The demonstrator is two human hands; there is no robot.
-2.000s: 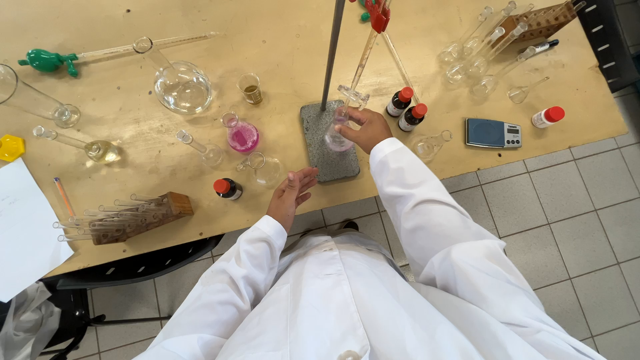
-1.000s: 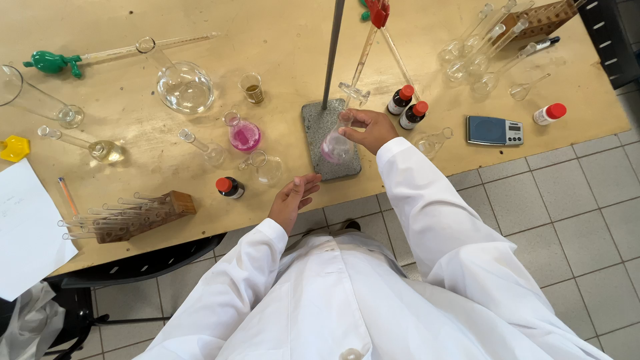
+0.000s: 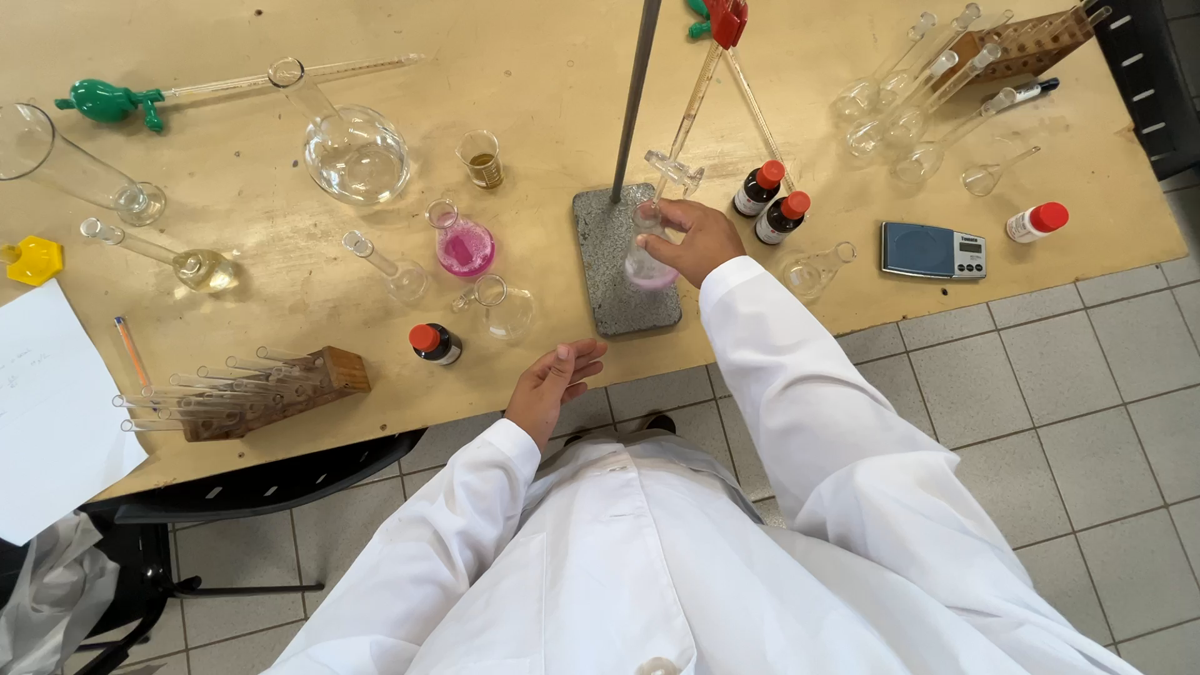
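Observation:
My right hand [image 3: 696,240] grips the neck of a conical flask [image 3: 649,267] with pale pink liquid, over the grey stand base [image 3: 626,309]. Just above the flask's mouth is the glass stopcock [image 3: 674,172] of a burette [image 3: 697,103], held by a red clamp [image 3: 727,21] near the metal rod [image 3: 637,94]. My left hand [image 3: 557,389] holds nothing; its fingers are apart from the thumb, by the table's front edge. Left of the base stand a flask of bright pink liquid [image 3: 466,247] and an empty flask [image 3: 509,310].
Dark red-capped bottles [image 3: 780,217] and a small flask [image 3: 816,272] stand close right of my right hand, with a digital scale [image 3: 923,250] beyond. A red-capped bottle [image 3: 436,345] and a wooden test tube rack [image 3: 281,398] stand left. A large round-bottomed flask [image 3: 356,159] is farther back.
The liquid in the held flask looked clear two seconds ago and shows pale pink now. The flask has shifted slightly within my right hand's hold. My left hand stays near the table edge.

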